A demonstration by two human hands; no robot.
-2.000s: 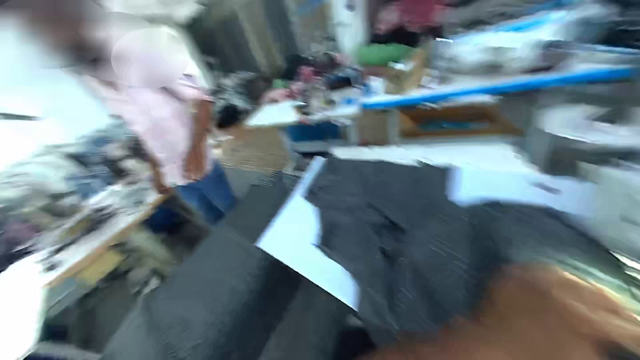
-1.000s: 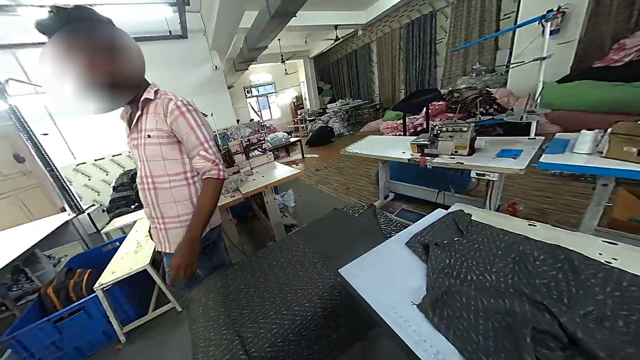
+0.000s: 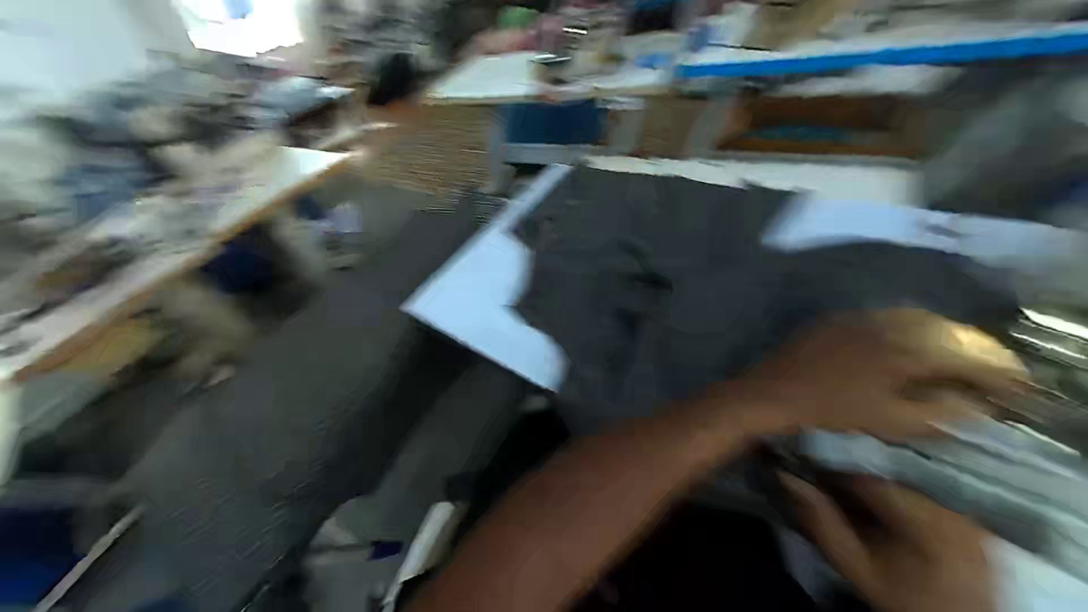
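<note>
The head view is strongly blurred. Dark grey fabric (image 3: 646,280) lies spread over a white table (image 3: 476,297). My left hand (image 3: 918,374) reaches across to the right, over the fabric's near right edge, beside a shiny metallic machine part (image 3: 1054,340). Below it, at the lower right, is my right hand (image 3: 901,535), with its fingers bent near pale, blurred material. Whether either hand grips anything cannot be made out.
At the left stands a long table (image 3: 170,263) heaped with blurred items. A blue-edged table (image 3: 884,59) and a white worktable (image 3: 484,78) are at the back. More dark fabric (image 3: 280,391) extends down at the left of the white table.
Both my hands are in view now; a second ago neither was. The view has swung down and to the right, and the person in the checked shirt is out of frame.
</note>
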